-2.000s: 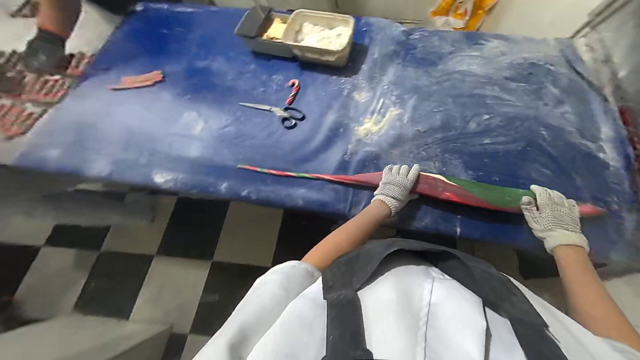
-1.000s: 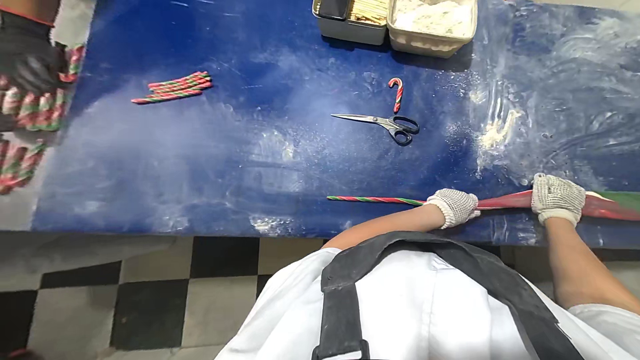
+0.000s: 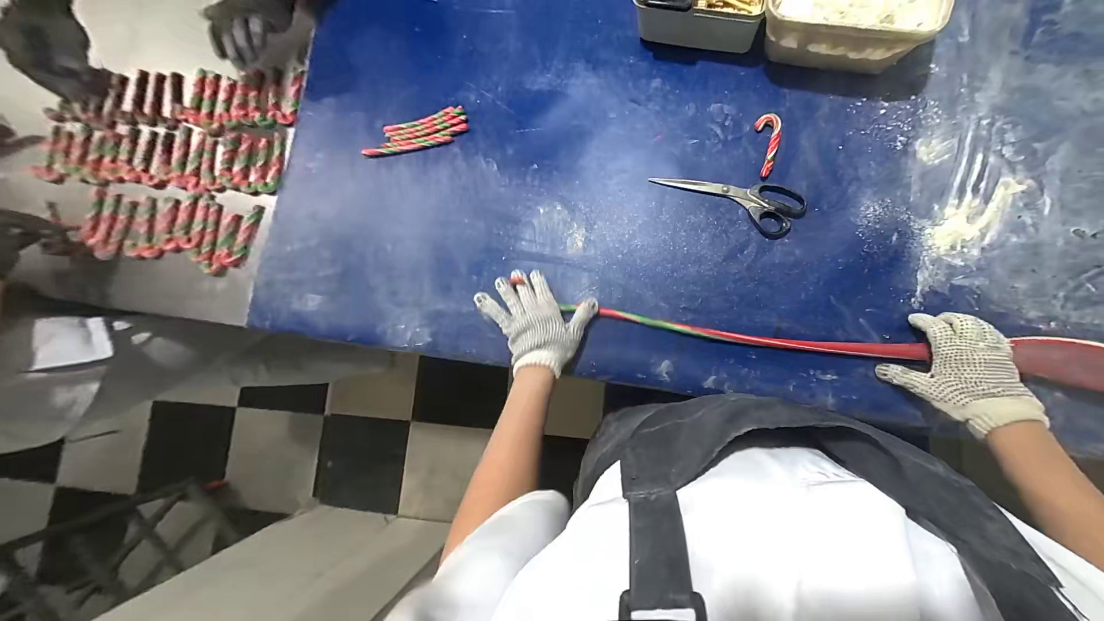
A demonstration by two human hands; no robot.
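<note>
A red and green candy rope (image 3: 742,337) runs along the near edge of the blue table, thin on the left and widening at the right. My left hand (image 3: 536,321), in a knitted glove, lies palm down with fingers spread over the rope's thin end; a bit of red shows at its fingertips. My right hand (image 3: 970,362), in a dotted glove, rests on the thick red part, thumb and fingers apart. Beyond the rope lie scissors (image 3: 742,197) with black handles and a small candy cane (image 3: 769,145). Several striped candy sticks (image 3: 418,132) lie together farther left.
A grey container (image 3: 699,28) and a tub of white powder (image 3: 849,39) stand at the far side. Rows of candy canes (image 3: 164,159) lie on a pale surface at left, with another person's dark-gloved hands (image 3: 246,30) near them. White powder (image 3: 966,224) dusts the blue table (image 3: 414,241).
My left hand has moved left along the table and its fingers have spread. A longer stretch of thin rope lies between my hands. The view has shifted left.
</note>
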